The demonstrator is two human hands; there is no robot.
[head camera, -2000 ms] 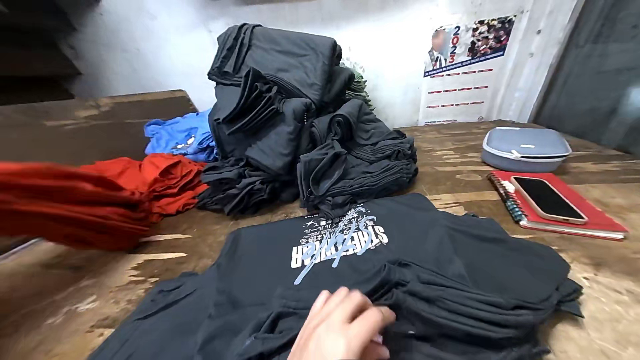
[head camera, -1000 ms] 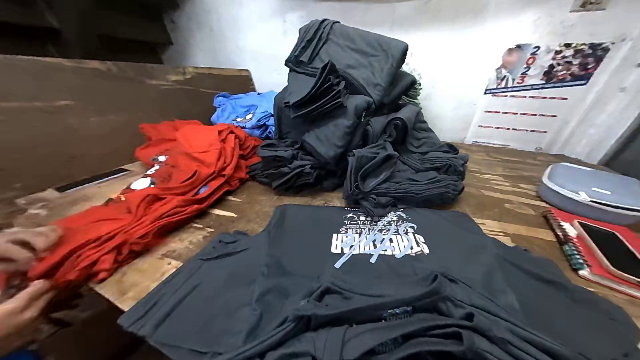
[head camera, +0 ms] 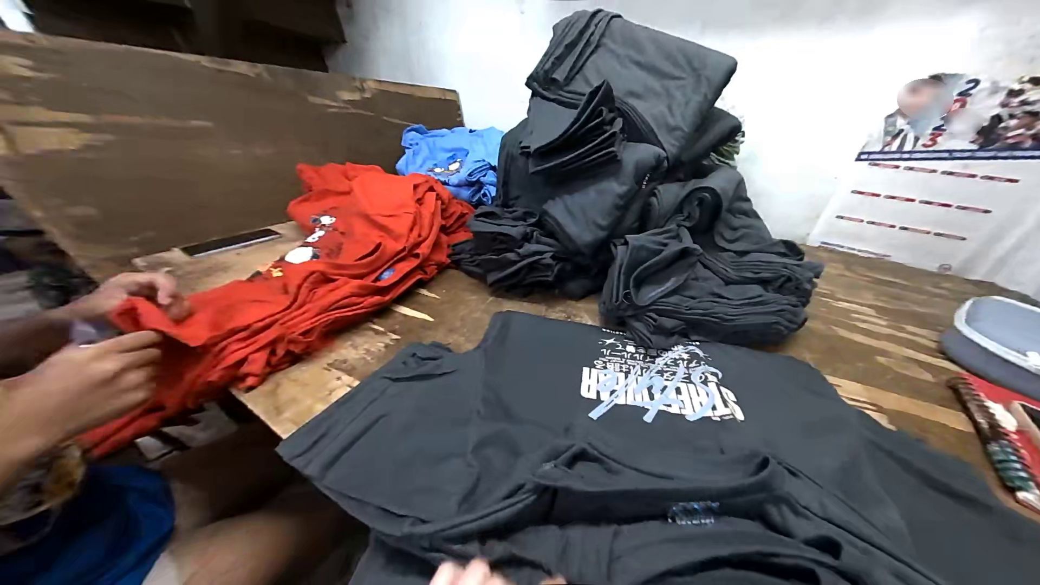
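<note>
At the bottom edge, only the fingertips of what appears to be my left hand (head camera: 470,574) show, against the near folds of a dark shirt. The rest of that hand is cut off, so its grip is unclear. My right hand is not in view. Several dark T-shirts (head camera: 520,406) lie in a layered stack in front of me, the top one with a white and light-blue chest print (head camera: 662,386). Their necklines (head camera: 650,487) bunch toward me.
At left, a seated co-worker's hands (head camera: 122,357) hold the edge of stacked red shirts (head camera: 349,252). Behind are blue shirts (head camera: 455,158), a tall pile of folded dark garments (head camera: 634,81), a wall calendar (head camera: 918,203), a grey case (head camera: 999,333) and a spiral notebook (head camera: 987,431).
The view has swung left. My hand, on the dark shirts two seconds ago, now shows only fingertips at the bottom. The red shirts, blurred at far left earlier, now lie spread on the table.
</note>
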